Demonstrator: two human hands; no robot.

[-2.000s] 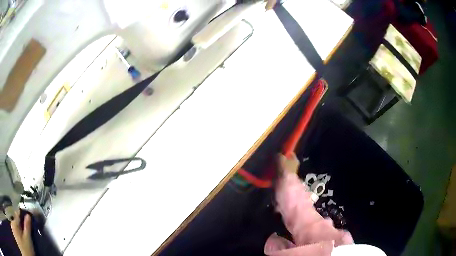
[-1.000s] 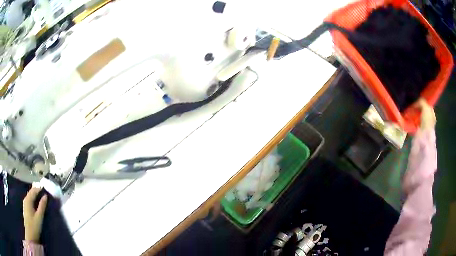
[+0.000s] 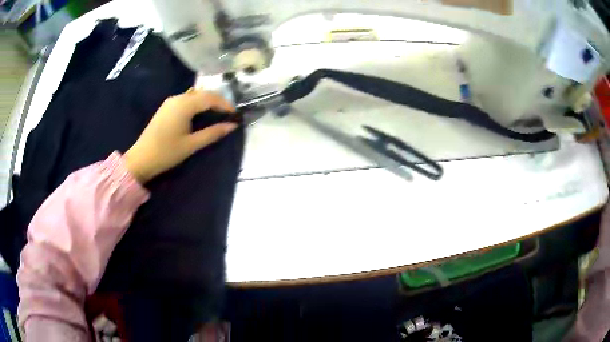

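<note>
The black garment [image 3: 180, 227] lies spread left of the needle and hangs over the table's front edge. My left hand [image 3: 177, 130] pinches its right edge between thumb and fingers, beside the presser foot and folder [image 3: 261, 100]. The black binding tape [image 3: 401, 95] runs from the right into the folder. Black thread snips [image 3: 404, 155] and slim grey tweezers [image 3: 351, 141] lie on the bed right of the garment. My right hand is out of the picture; only a pink sleeve shows at the right edge.
The sewing machine head [image 3: 515, 73] stands behind the tape. A green tray [image 3: 461, 264] is below the table's front edge [image 3: 334, 275]. Part of a red basket [image 3: 600, 100] shows at the far right. A white patterned piece [image 3: 128, 53] lies on the garment's top.
The view has swung left to the garment. The red basket, held in my right hand a second ago, is now mostly out of view, and so is that hand. My left hand remains at the garment.
</note>
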